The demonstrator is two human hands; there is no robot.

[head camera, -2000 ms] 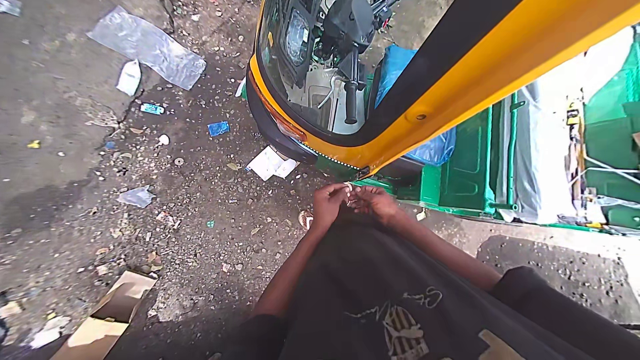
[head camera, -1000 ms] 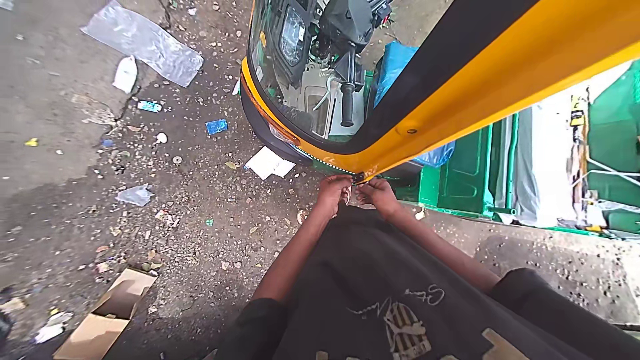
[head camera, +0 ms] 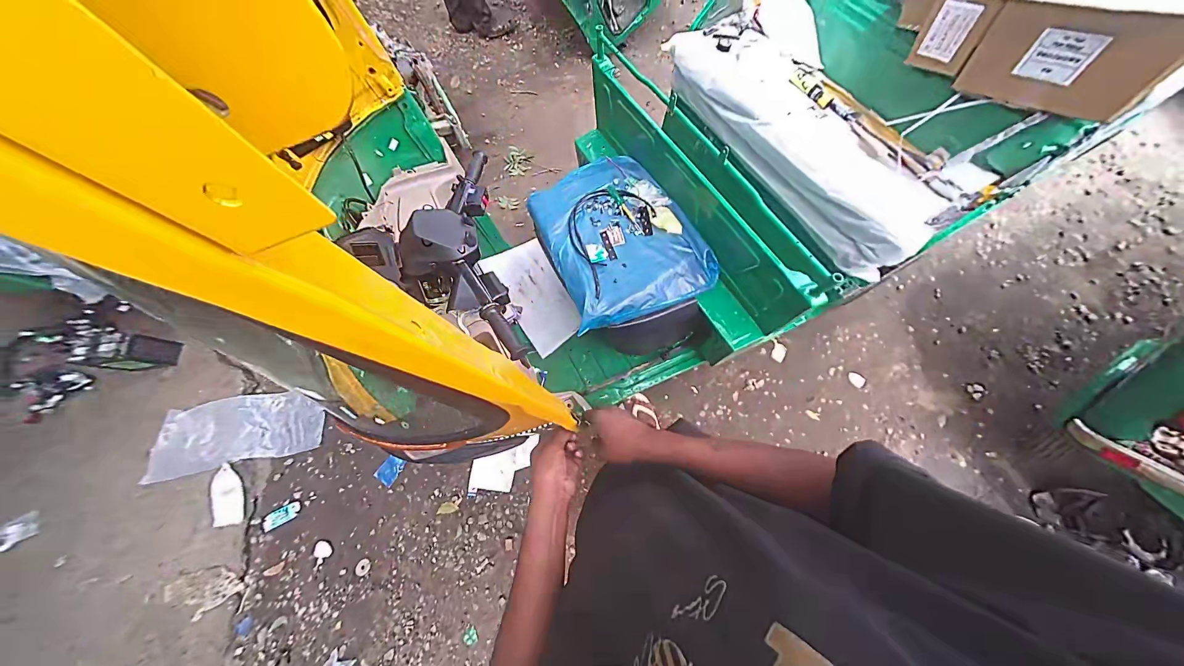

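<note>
My left hand (head camera: 559, 455) and my right hand (head camera: 618, 435) are close together at the lower end of the yellow windshield pillar (head camera: 444, 356) of a green and yellow three-wheeled vehicle. The left fingers are bent near the pillar's foot, beside the windshield glass (head camera: 398, 393). The right hand touches the corner next to the green floor edge (head camera: 638, 381). Whether a small part or fastener is between the fingers cannot be made out. Behind the pillar are the black handlebar (head camera: 495, 314) and a driver's seat wrapped in blue plastic (head camera: 629, 250), with a black cable lying on it.
A green cargo bed holds a white wrapped bundle (head camera: 795, 157) and cardboard boxes (head camera: 1045, 55). Clear plastic sheeting (head camera: 236, 435), a white bottle (head camera: 227, 497) and paper (head camera: 495, 470) litter the ground. Another green vehicle part (head camera: 1124, 398) stands at the right; a person's feet (head camera: 481, 17) show at the top.
The view has swung strongly toward the cab and cargo bed. Both hands remain at the pillar's lower end; two seconds ago they were together just below it.
</note>
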